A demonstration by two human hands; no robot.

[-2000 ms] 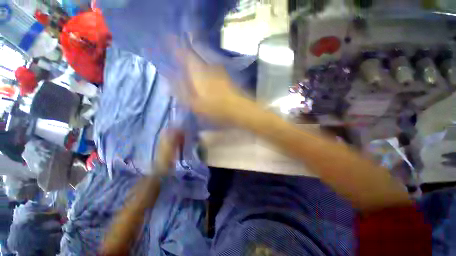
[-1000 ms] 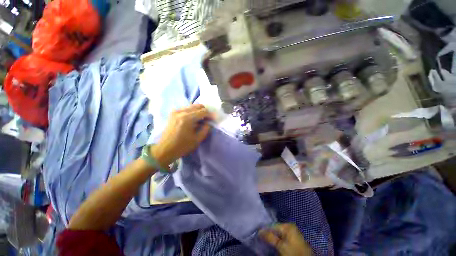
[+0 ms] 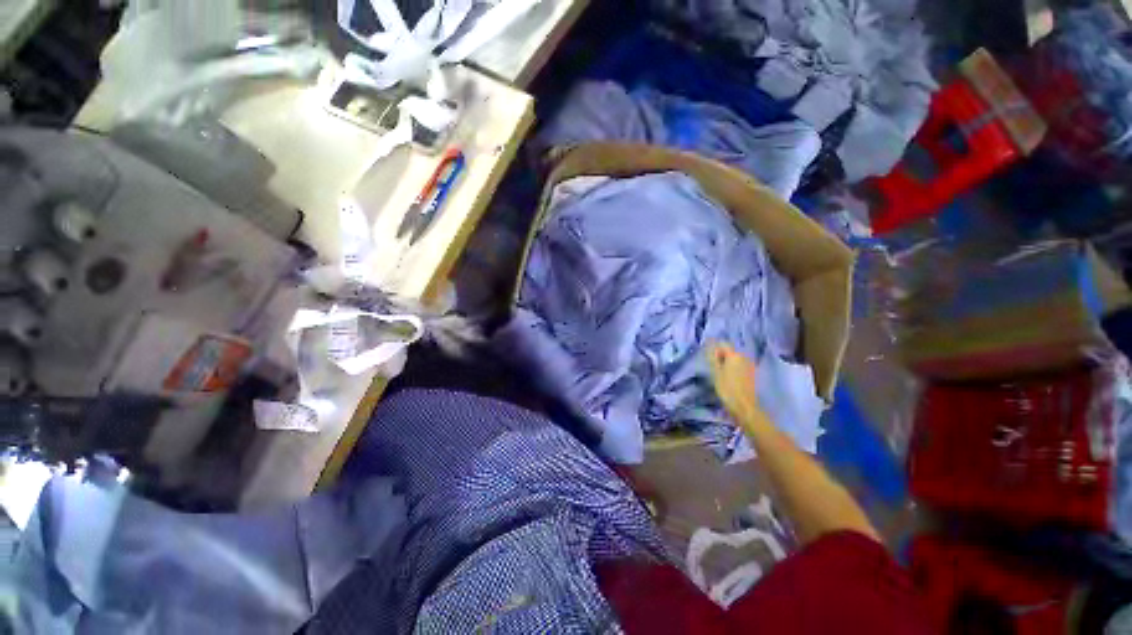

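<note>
A cardboard box right of my lap is heaped with rumpled light blue cloth pieces. My right hand is on the cloth at the box's near right part, its fingers looking curled; whether they grip a piece is unclear. Another light blue piece lies at the lower left beside the bright lamp spot of the overlock machine. My left hand is not in view.
The pale table's corner holds red and blue slim tools and white strips. Red crates, a red stool-like item and more blue cloth lie on the floor beyond the box.
The view has swung right from the machine to the box. My right hand has left the held cloth near my lap and reached into the box. My left hand has gone out of view.
</note>
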